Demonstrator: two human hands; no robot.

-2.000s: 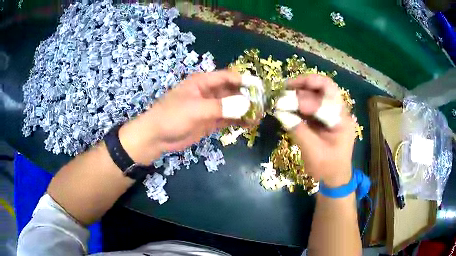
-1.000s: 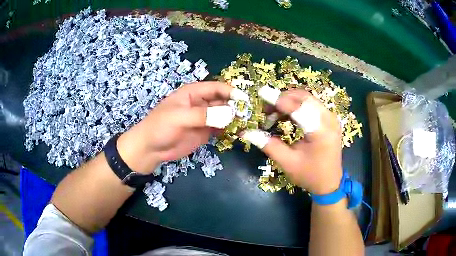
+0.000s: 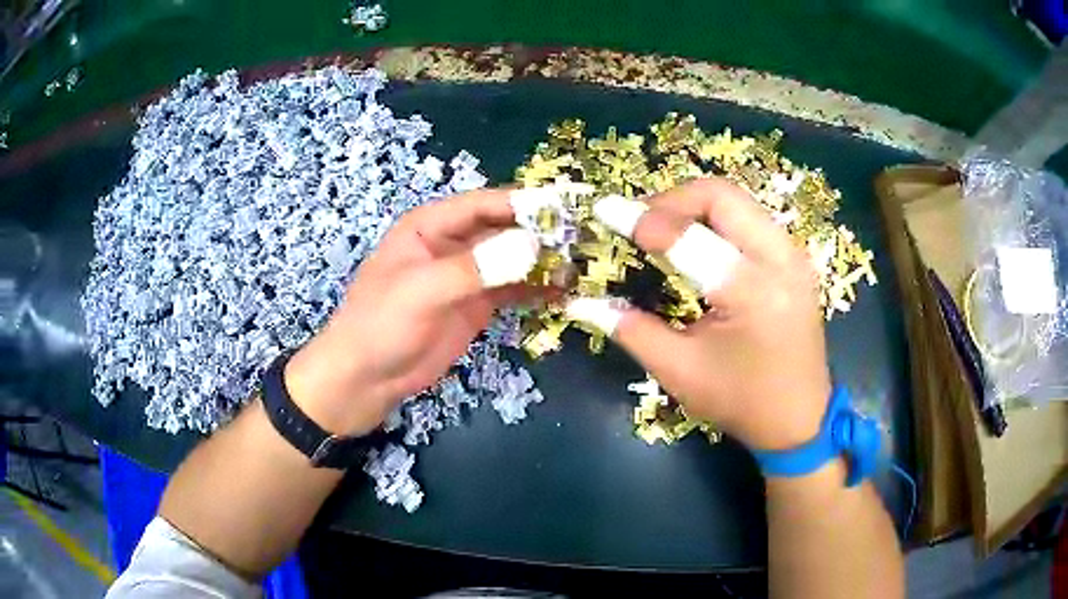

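My left hand (image 3: 410, 293), with white finger wraps and a black watch, grips a small silver-grey piece (image 3: 553, 222) with gold showing on it, between thumb and fingertips. My right hand (image 3: 726, 316), with white wraps and a blue wristband, is just right of it, thumb and fingers apart. Whether it holds a small piece cannot be told. A large pile of silver-grey pieces (image 3: 234, 234) lies left of my hands. A pile of brass-coloured cross-like pieces (image 3: 820, 211) lies behind and under my right hand.
A green conveyor (image 3: 527, 23) with a worn edge runs beyond the dark table (image 3: 562, 480), carrying a few small pieces. At the right are a cardboard tray (image 3: 1019, 468), a clear bag (image 3: 1019, 234) with a white label and a slim black pen-like item (image 3: 963, 339). Blue material shows at lower left.
The hands came together around a piece, then parted slightly; the silver-grey piece stays in my left fingertips. The view has shifted, and small pieces on the conveyor appear further left.
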